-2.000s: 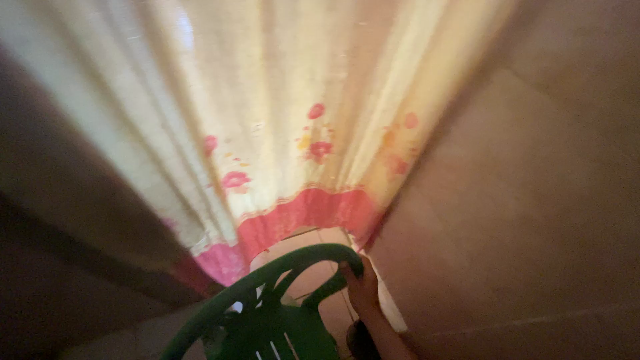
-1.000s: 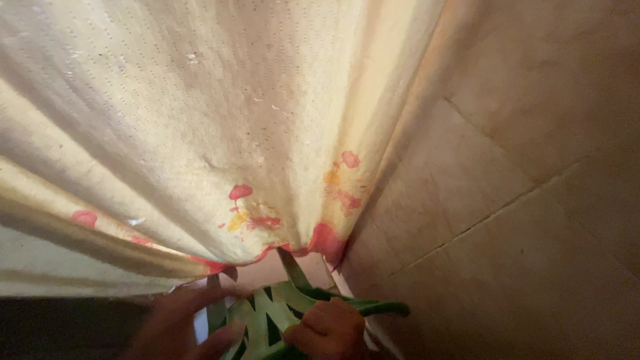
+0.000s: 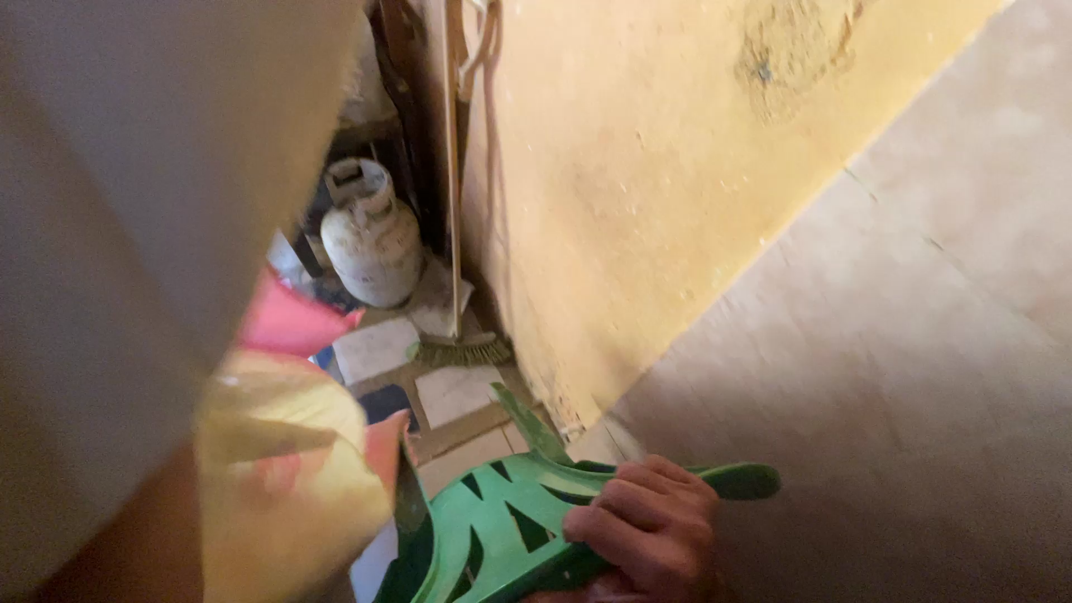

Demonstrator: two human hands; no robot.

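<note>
A green plastic chair [image 3: 494,519] with cut-out slots fills the bottom middle of the view. My right hand [image 3: 649,528] grips its edge, fingers curled over the plastic. At the lower left my left forearm [image 3: 126,536] goes behind the pale floral curtain [image 3: 285,469], which hides the left hand, so what it holds does not show. The curtain hangs along the left side, its pink border [image 3: 293,318] folded beside the chair.
Beyond the curtain a whitish gas cylinder [image 3: 373,243] stands on the tiled floor [image 3: 456,394]. A broom [image 3: 456,347] leans upright by the yellow wall [image 3: 636,184], bristles down. A tiled wall [image 3: 904,352] runs along the right.
The curtain has moved to the left, and the cylinder, broom and yellow wall now show. My left hand, seen near the chair one second ago, is now hidden behind the cloth.
</note>
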